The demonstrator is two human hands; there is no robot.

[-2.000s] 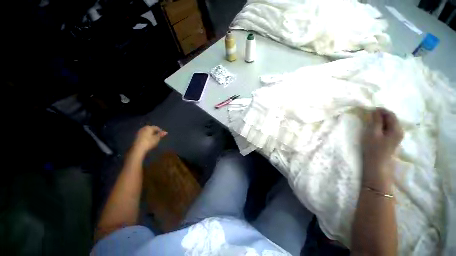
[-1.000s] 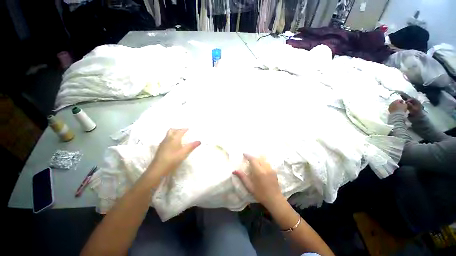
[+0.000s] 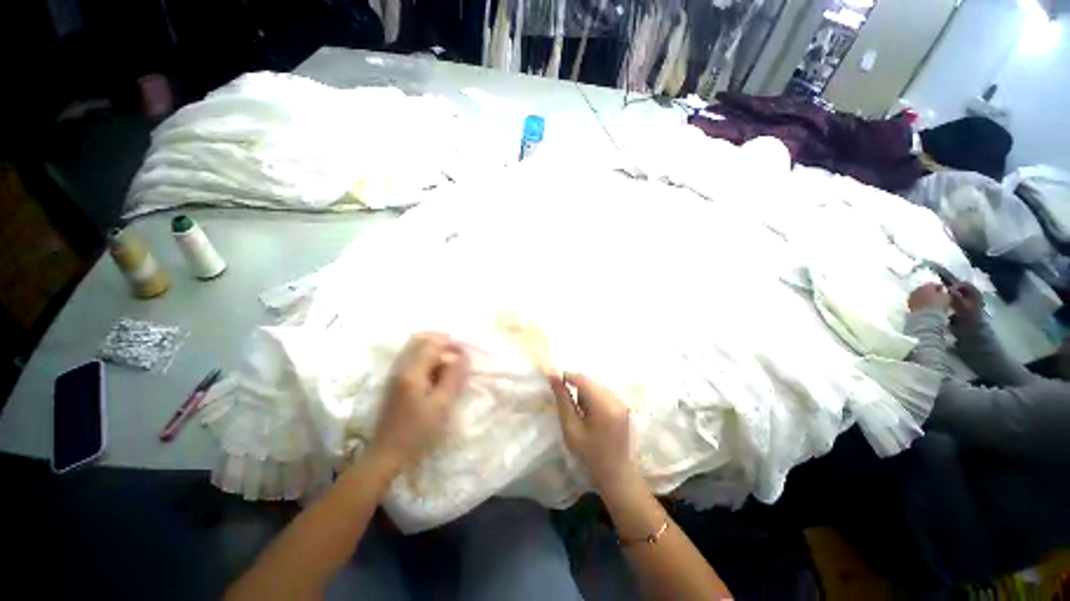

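Observation:
An ivory-white garment [image 3: 692, 294] with lace and pleated ruffles covers the table's front and hangs over its edge; much of it is overexposed. My left hand [image 3: 422, 393] is over the garment's front part, slightly blurred, with its fingers curled in; whether it grips anything cannot be told. My right hand [image 3: 596, 423] is to its right, thumb and fingertips pinching the garment's cloth. No needle or thread can be made out.
On the left lie a phone [image 3: 79, 416], snips [image 3: 189, 405], a speckled silver-white packet [image 3: 142, 344], a tan cone [image 3: 139, 265] and a white cone [image 3: 197, 248]. Behind are another ivory pile [image 3: 270, 141] and a blue container [image 3: 532, 136]. A person's grey sleeves [image 3: 997, 399] are at right.
The view has swung from the table's left corner to face the garment. Since one second ago, my left hand's spread fingers have curled in, and my right hand has closed on the cloth.

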